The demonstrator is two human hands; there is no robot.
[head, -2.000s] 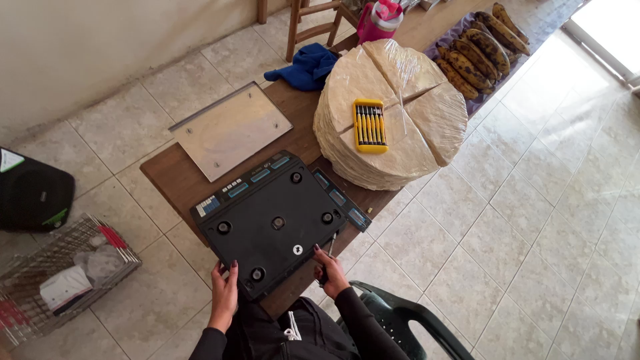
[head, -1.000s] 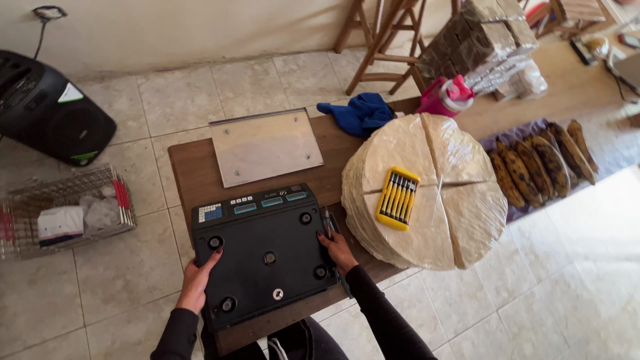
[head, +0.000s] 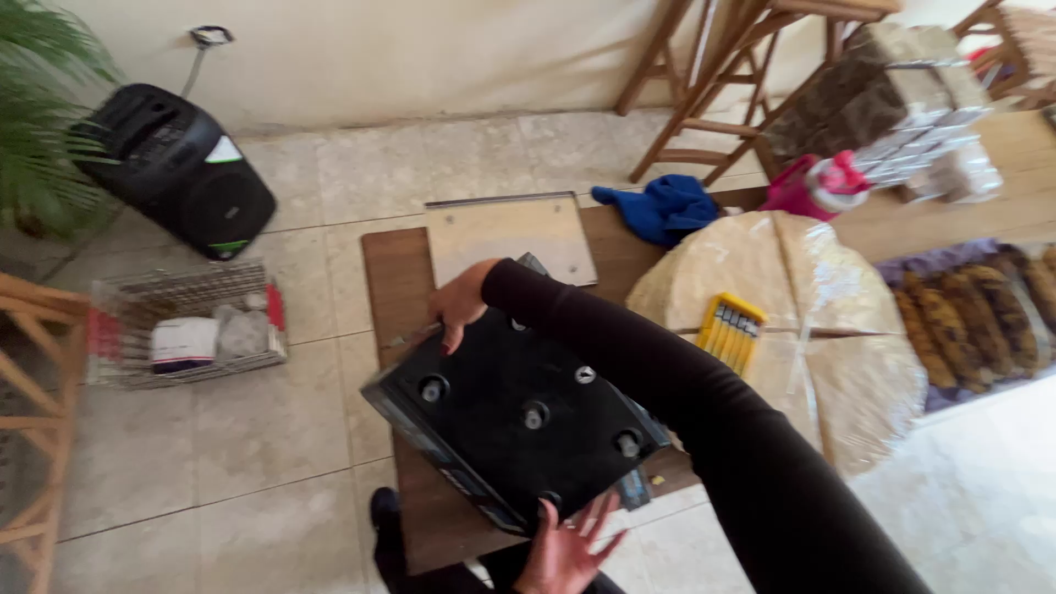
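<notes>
A black digital scale (head: 511,429) is tilted underside up over the wooden table, its round feet showing and its display panel facing lower left. My right hand (head: 458,304) reaches across and grips its far left edge; a thin item beside these fingers is too blurred to name. Palm up with the fingers spread, my left hand (head: 571,540) is at the scale's near edge, thumb against it. Behind the scale lies a flat metal plate (head: 511,235). A yellow case of small screwdrivers (head: 731,334) rests on a wrapped stack of round flatbreads (head: 858,371), partly behind my right sleeve.
On the wooden table (head: 382,272) are a blue cloth (head: 667,208), a pink tumbler (head: 804,191), wrapped blocks (head: 874,91) and a tray of dark plantains (head: 965,330). A wire basket (head: 272,351) and black speaker (head: 177,173) stand on the floor, left. Wooden stools (head: 701,128) stand behind.
The scale has turned, its display panel swinging from the far side to the lower left. My right hand has crossed from the right side to the far left edge; my left hand has moved to the near edge.
</notes>
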